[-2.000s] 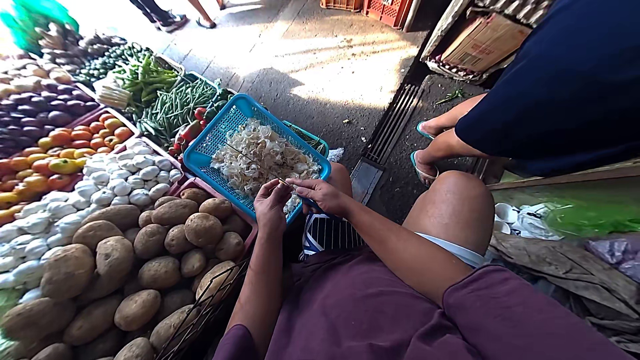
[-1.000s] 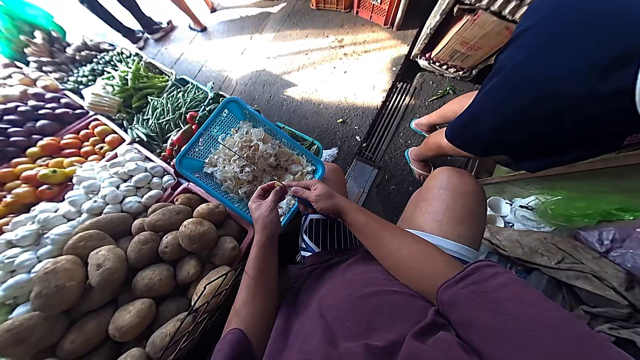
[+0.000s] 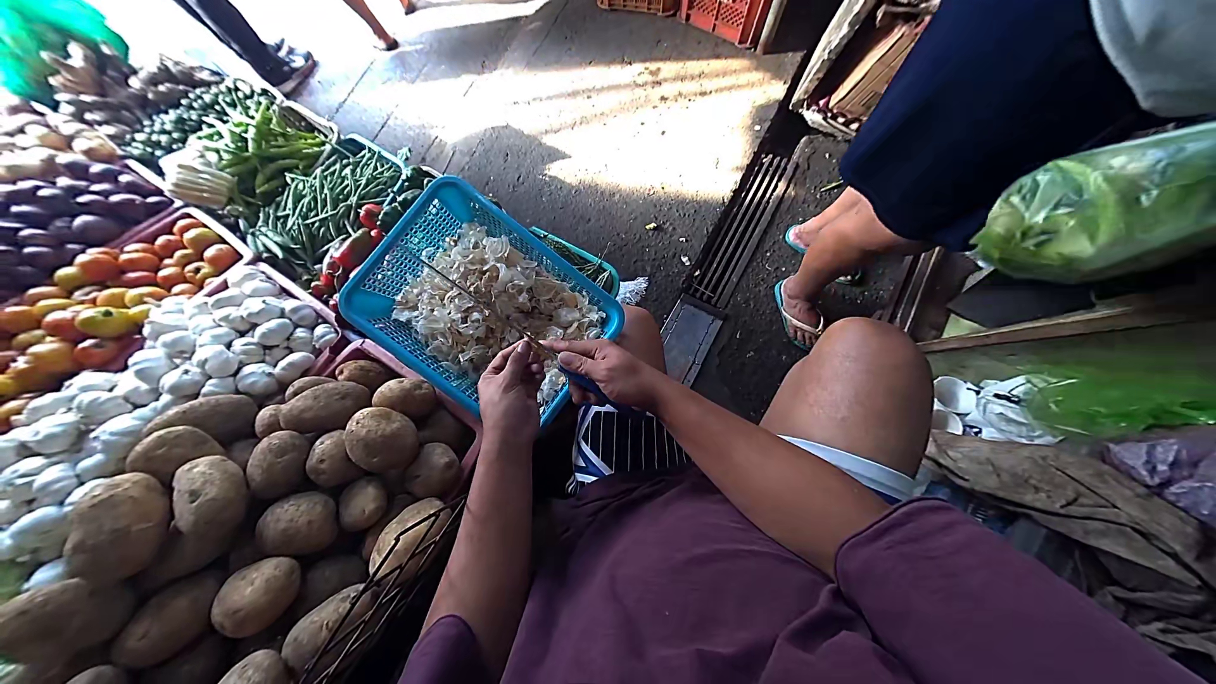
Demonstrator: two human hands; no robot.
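My left hand (image 3: 511, 388) pinches a small brownish thing, too small to name, at the near edge of a blue plastic basket (image 3: 372, 328). My right hand (image 3: 613, 370) meets it fingertip to fingertip and is closed around a blue-handled tool (image 3: 581, 382), whose kind I cannot tell. Under and beyond the hands, the basket holds a heap of pale, papery garlic skins (image 3: 494, 299). A thin dark stalk or wire (image 3: 463, 283) runs over the skins toward my fingers.
Potatoes (image 3: 297, 522), garlic bulbs (image 3: 218, 359), tomatoes (image 3: 104, 318) and green beans (image 3: 328, 204) lie in crates on the left. A floor grate (image 3: 746, 228) runs ahead. A person in sandals (image 3: 798, 318) stands at the right, beside a clear bag of green vegetables (image 3: 1102, 204).
The bag of green vegetables has come into view beside the standing person at the right. My hands stay together at the basket's near edge. The feet at the top left have shifted.
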